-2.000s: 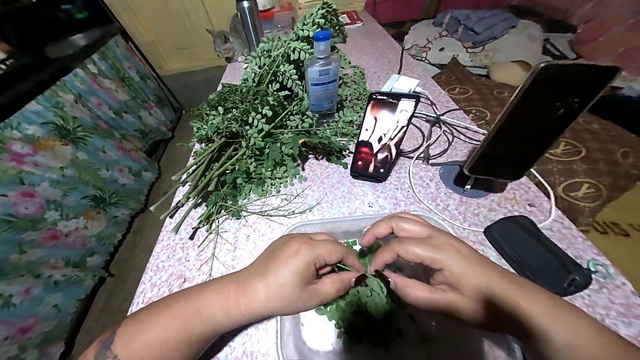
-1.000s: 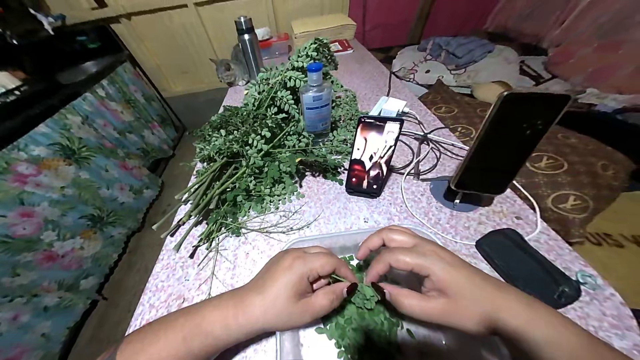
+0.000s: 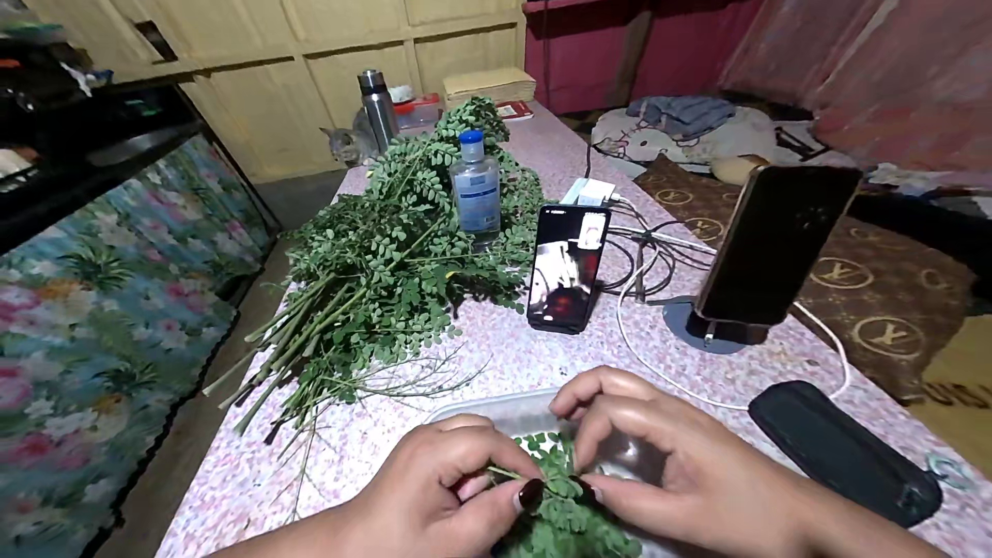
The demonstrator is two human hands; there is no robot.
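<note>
Between thumb and forefinger my left hand (image 3: 457, 484) pinches the thin stem of a leafy green sprig (image 3: 562, 492). My right hand (image 3: 659, 457) has its thumb and fingertips at the same sprig's leaflets, close to the left fingertips. Both hands are over a clear plastic container (image 3: 496, 404), which holds small green leaves and is partly hidden by the hands. Beyond it, to the left, lies a large bundle of leafy branches (image 3: 403, 256) with its cut stems toward me. Some bare thin stalks (image 3: 418, 377) lie at its near edge.
A blue-capped clear bottle (image 3: 477, 190) stands against the bundle. Behind the container are a lit phone (image 3: 570, 267), coiled cables (image 3: 643, 256) and a second phone on a stand (image 3: 779, 244). A black pouch (image 3: 841, 449) lies at the right. A steel flask (image 3: 378, 112) and a cat (image 3: 349, 146) are at the far end.
The view has tilted up, showing more of the far wall. Both hands stay together over the container, with small shifts of the fingers on the greenery.
</note>
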